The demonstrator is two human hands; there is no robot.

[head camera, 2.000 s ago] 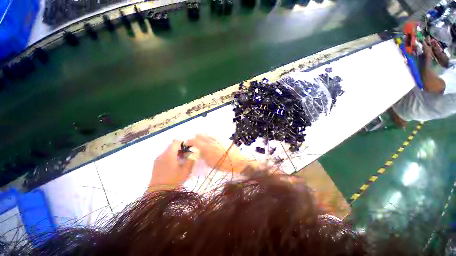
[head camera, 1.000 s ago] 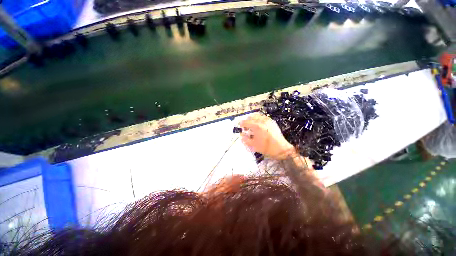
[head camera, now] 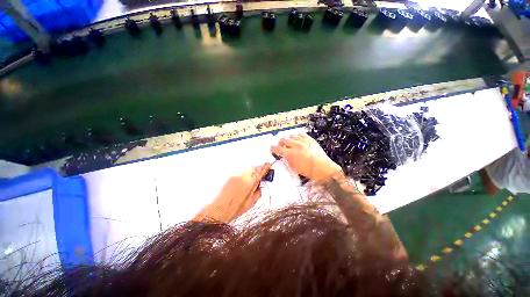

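Note:
My left hand (head camera: 238, 192) is over the white bench and holds a small black plastic part (head camera: 269, 175) at its fingertips. My right hand (head camera: 303, 158) is just to the right, close to it, with a small dark part (head camera: 276, 155) pinched at its fingertips. The two hands nearly meet; whether the two parts touch is too small to tell. The pile of loose black parts (head camera: 348, 139) lies right of my right hand, which covers its left edge. A clear plastic bag (head camera: 405, 138) lies on the pile's right side.
The green conveyor belt (head camera: 232, 81) runs beyond the bench's worn edge rail (head camera: 232, 134). Black units (head camera: 302, 21) line its far side. A blue bin (head camera: 71, 220) stands at the left, another blue bin (head camera: 52, 14) across the belt. A person's pale sleeve (head camera: 511, 171) shows at the far right.
My left hand has come into view beside my right hand, holding a black part. My right hand stays near the pile's left edge. Earlier, both hands were together farther left.

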